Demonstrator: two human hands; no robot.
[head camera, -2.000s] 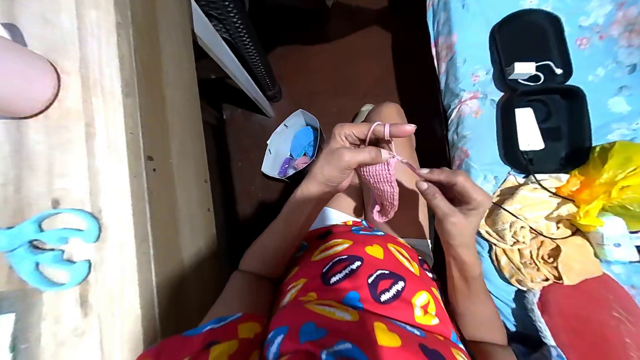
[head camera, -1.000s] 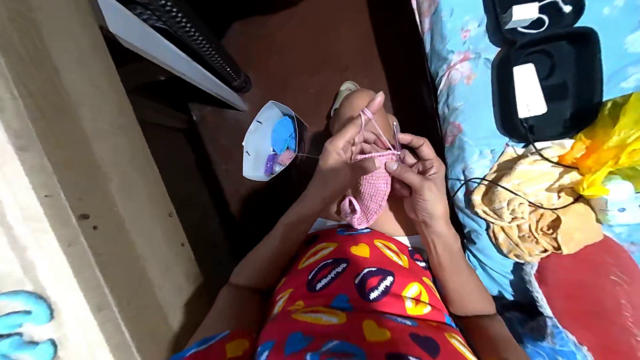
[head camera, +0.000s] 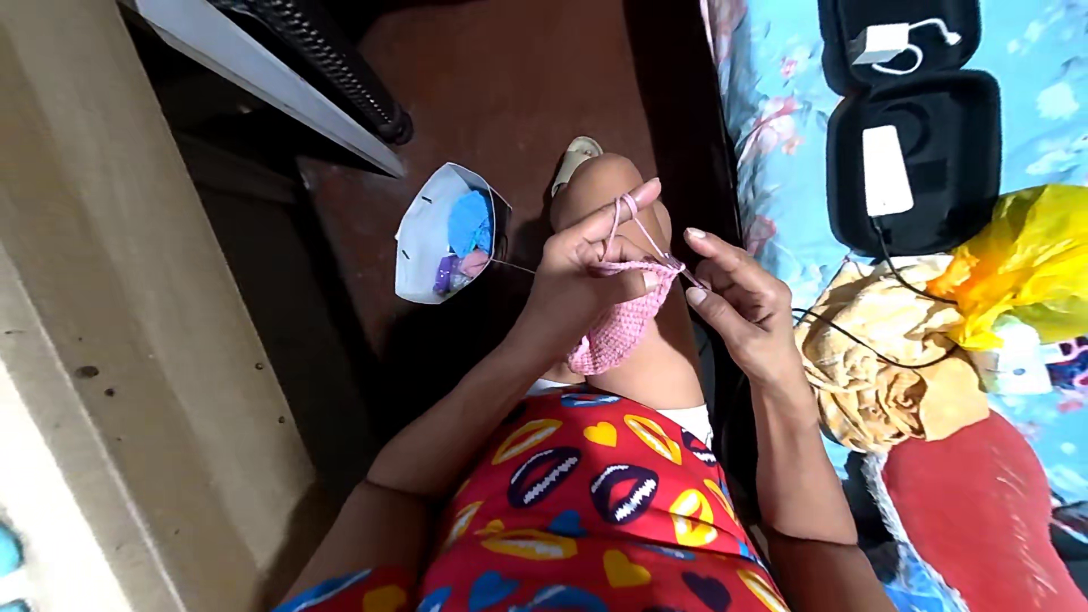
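A pink crocheted piece (head camera: 625, 331) hangs above my thigh, its upper edge pinched by my left hand (head camera: 586, 268). Pink yarn (head camera: 627, 204) loops around the raised left index finger and runs down to the work. At the right end of that edge, my right hand (head camera: 739, 297) holds a slim crochet hook (head camera: 690, 276) between thumb and fingers, its tip at the stitches. A thin strand leads left from the hands to a white container (head camera: 421, 255) on the floor, which holds blue and purple items and a pink bundle (head camera: 474, 263).
A wooden surface (head camera: 127, 340) runs along the left, with part of a light-blue object at its edge. On the flowered bedding (head camera: 782, 110) at right lie an open black case (head camera: 960, 161), a tan cloth (head camera: 858, 340), a yellow plastic bag (head camera: 1020, 263) and something red (head camera: 969, 510). A black cable crosses the cloth.
My right hand was beside the work with the hook pointing up; now the hook slants down to the right, its tip at the stitches. The view has shifted to the right.
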